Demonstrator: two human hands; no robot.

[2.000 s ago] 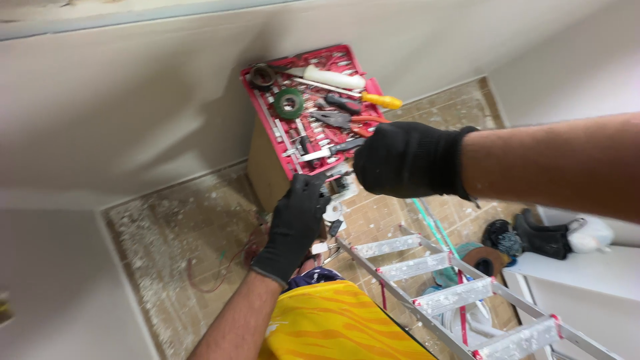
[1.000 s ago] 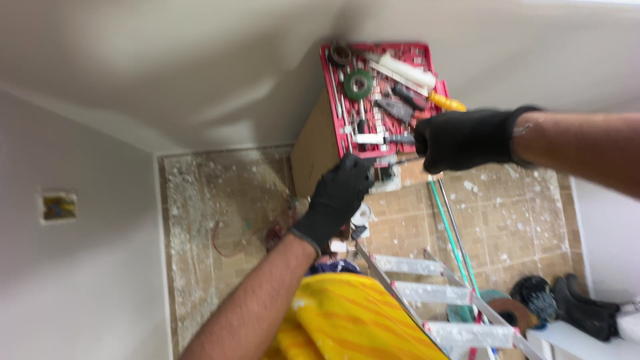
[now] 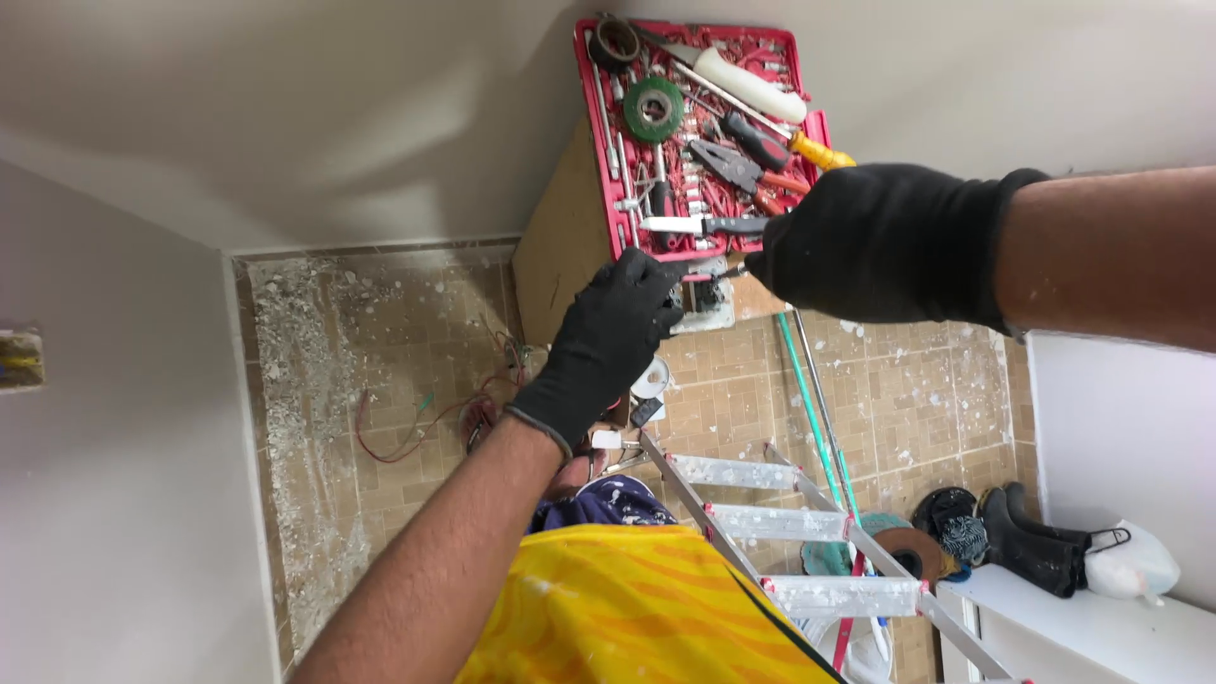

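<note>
Both hands wear black gloves and meet over the near edge of a red tool case (image 3: 608,161). My left hand (image 3: 613,337) has its fingers pinched at a thin pinkish piece (image 3: 696,277), possibly a wire. My right hand (image 3: 883,247) is closed on a small dark tool whose metal tip (image 3: 734,272) points at that piece; its kind is hidden by the glove. Below lies a white plate with dark electrical modules (image 3: 708,299). The case holds a knife (image 3: 703,225), pliers (image 3: 736,168), green tape (image 3: 654,109), dark tape (image 3: 615,43), a yellow-handled screwdriver (image 3: 819,150) and a white-handled saw or knife (image 3: 750,85).
The case rests on a cardboard-coloured box (image 3: 560,237) against the wall. An aluminium ladder (image 3: 779,524) stands lower right, near green and metal poles (image 3: 807,389), black boots (image 3: 1031,541) and a white bag (image 3: 1130,560). Red wire (image 3: 380,456) lies on the debris-strewn tiled floor (image 3: 418,342). A wall box (image 3: 21,361) is at left.
The view has shifted, bringing the left wall into sight. Both hands stay close together at the case's near edge, the right still closed on its tool.
</note>
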